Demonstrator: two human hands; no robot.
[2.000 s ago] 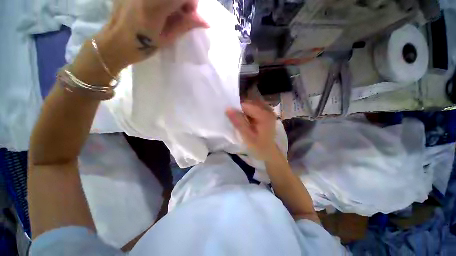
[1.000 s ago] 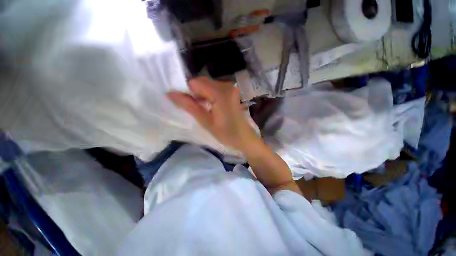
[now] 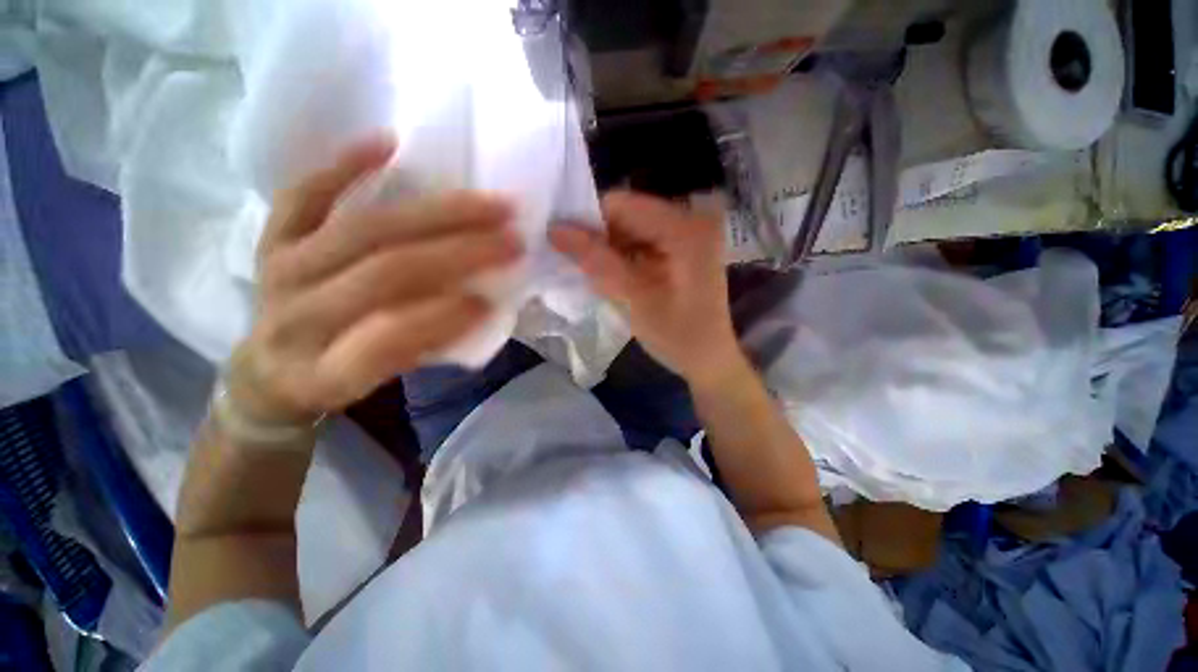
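Observation:
A white garment piece (image 3: 309, 105) lies in front of me, glaring under the lamp, its lower edge hanging over the table edge. My left hand (image 3: 375, 282) lies over the cloth with fingers pointing right, blurred, holding it. My right hand (image 3: 657, 269) pinches the cloth's right edge between thumb and fingers, just below the dark machine area (image 3: 644, 53). The fingertips of both hands are close together but apart. The cloth under my left palm is hidden.
Grey two-legged snips (image 3: 847, 164), a white roll (image 3: 1051, 72) and a flat black rectangle (image 3: 1152, 59) are on the machine table. A printed strip (image 3: 946, 177) runs along its edge. A white bundle (image 3: 946, 374) hangs below right. A blue crate (image 3: 53, 512) stands lower left.
My left hand, out of view one second ago, is back on the cloth. The cloth is gathered closer to the middle, and my right hand still pinches its edge. The camera view has shifted left.

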